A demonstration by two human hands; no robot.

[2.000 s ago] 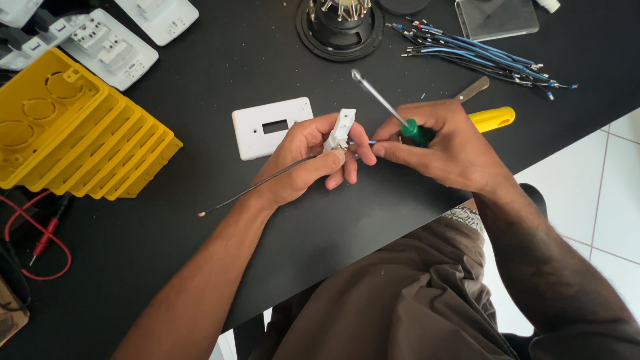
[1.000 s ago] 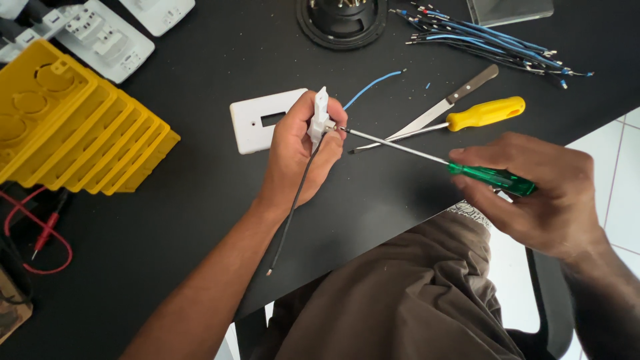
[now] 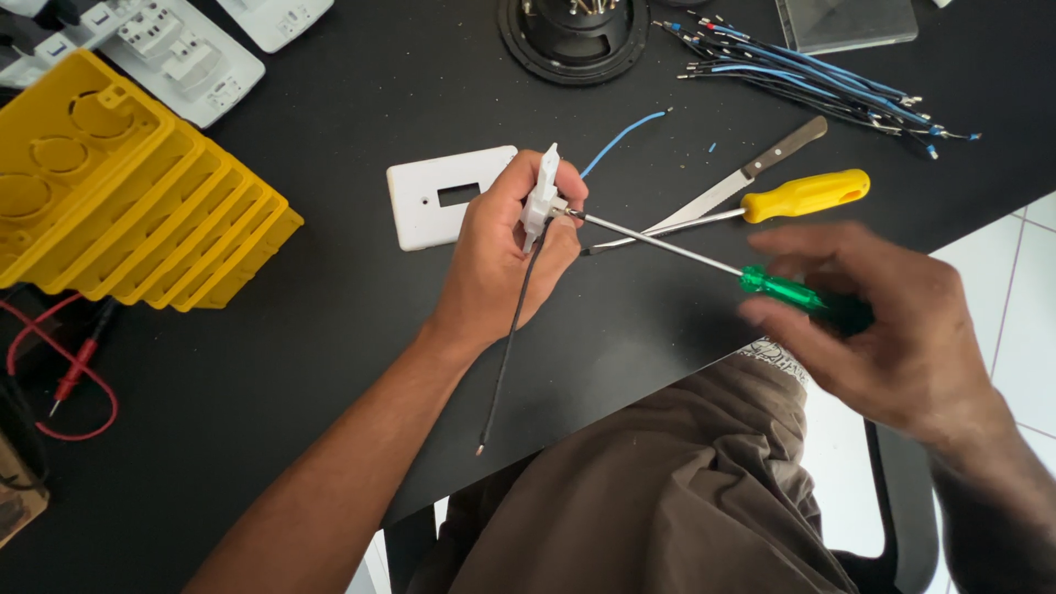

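Observation:
Pinched between the thumb and fingers of my left hand point(image 3: 516, 239) is a small white electrical module point(image 3: 542, 198), seen edge-on. A black wire point(image 3: 513, 334) hangs from it toward the table's front edge, and a blue wire point(image 3: 619, 140) extends up and right from behind my fingers. My right hand point(image 3: 883, 330), slightly blurred, is around the green handle of a screwdriver point(image 3: 780, 289). The screwdriver's tip meets the module's side at a terminal. Behind my left hand lies a white wall plate point(image 3: 412, 202) with a rectangular opening, partly covered by my fingers.
A yellow-handled screwdriver point(image 3: 804, 195) crosses a serrated knife point(image 3: 714, 198) near my right hand. Cut blue and black wires point(image 3: 813, 82) lie behind them, beside a black round base point(image 3: 573, 41). Stacked yellow electrical boxes point(image 3: 140, 190), white socket plates point(image 3: 194, 66) and a red test probe point(image 3: 76, 371) are at left.
Two seconds ago my right hand was by the module with the screwdriver pointing up and away; now the tip is at the module. The black wire has swung downward.

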